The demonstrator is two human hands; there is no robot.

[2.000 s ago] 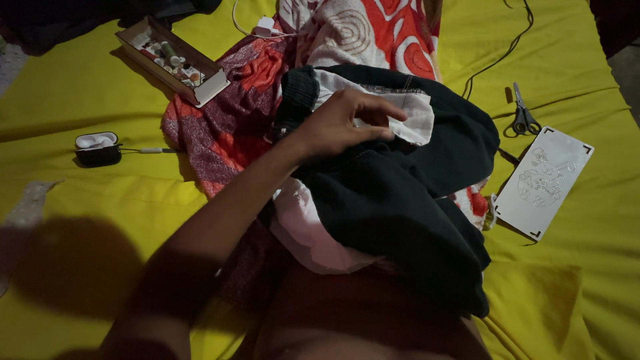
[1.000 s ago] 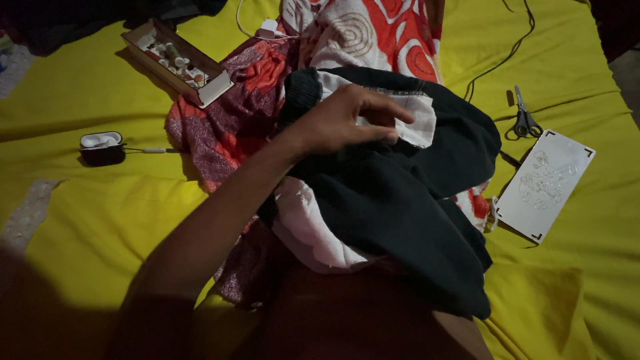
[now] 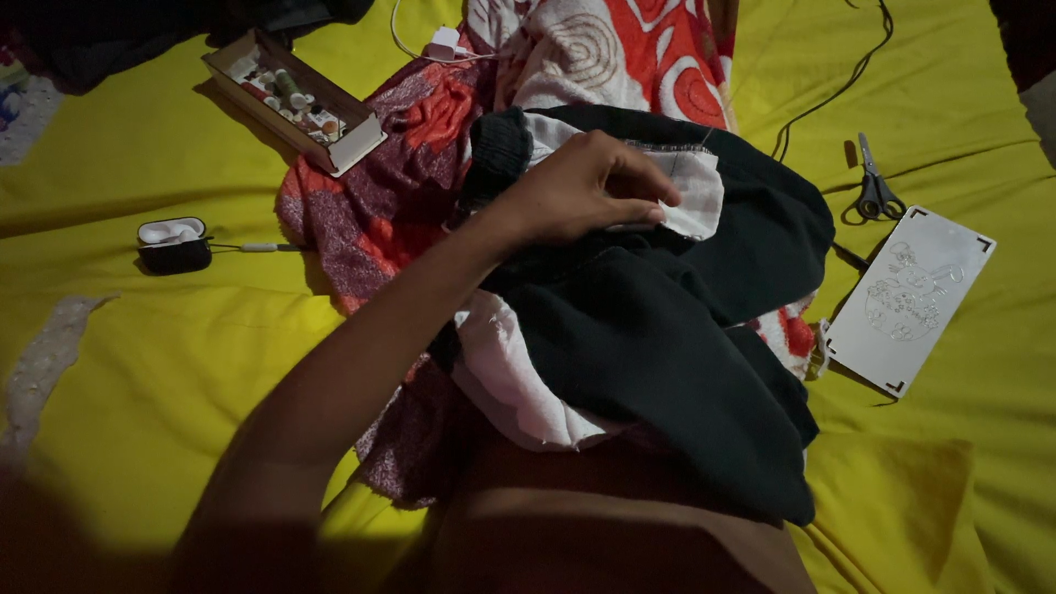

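Observation:
My left hand reaches in from the lower left and rests over a white fabric piece on a black garment. Its thumb and forefinger are curved with a gap between them, and nothing shows in that gap; the other fingers are hidden. A dark stitched edge and a thin thread run along the top of the white piece. The garment's ribbed band lies left of the hand, and a pale cloth part shows below the forearm. My right hand is out of view.
A patterned blanket lies under the garment on a yellow sheet. Upper left, an open box holds thread spools and small items. An earbud case lies left. Scissors, a white board with a rabbit drawing and a cable lie right.

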